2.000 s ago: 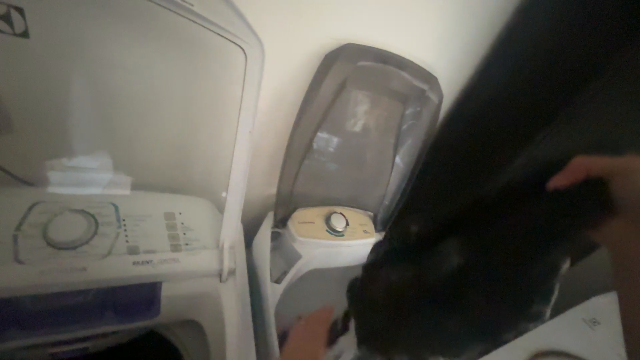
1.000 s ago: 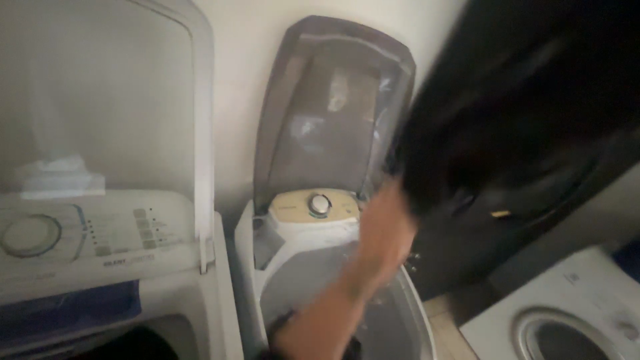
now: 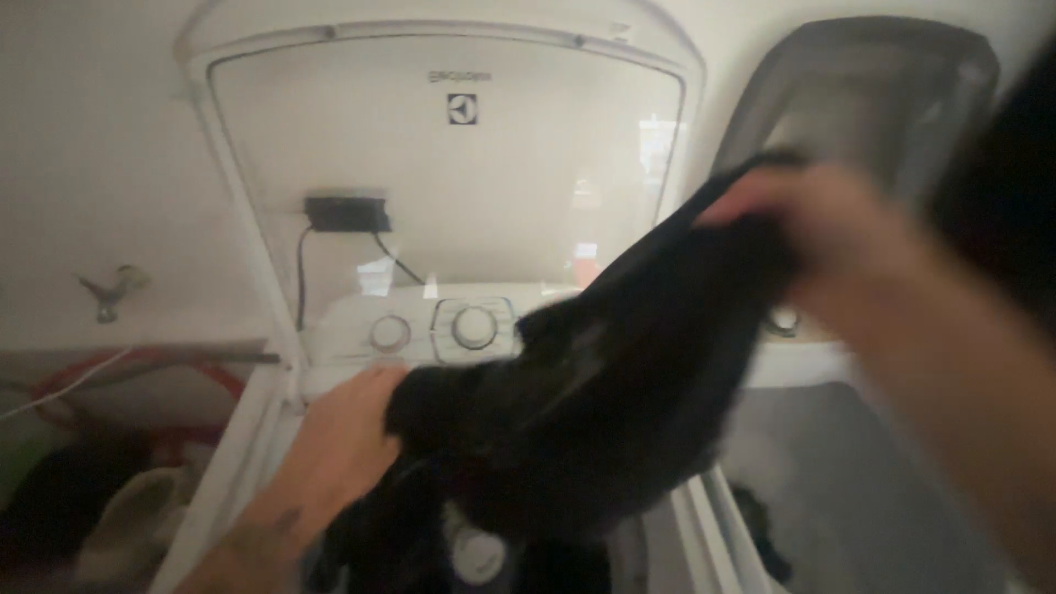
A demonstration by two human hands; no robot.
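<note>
A black cloth garment [image 3: 594, 396] is stretched between my two hands, above the open tub of an Electrolux top-load washing machine [image 3: 701, 528]. My right hand [image 3: 825, 214] grips its upper end, at the right. At the lower left, my left hand [image 3: 355, 421] holds the other end, its fingertips hidden by the cloth. Behind the garment are the machine's control dials [image 3: 476, 327] and its raised transparent lid [image 3: 511, 181]. Inside the tub, a white round part [image 3: 478, 554] and dark matter show below the cloth. Motion blurs the hands and the garment.
To the right stands a second machine [image 3: 858, 462] with a grey tub, a dark item [image 3: 755, 528] inside and a smoky raised lid [image 3: 866, 107]. At left are a wall tap [image 3: 107, 293], a red hose [image 3: 214, 375] and a heap of fabric-like items [image 3: 136, 511].
The view has swung left from the smaller machine to the Electrolux one. Both hands now hold a black garment over it; one second ago a hand was over the smaller machine.
</note>
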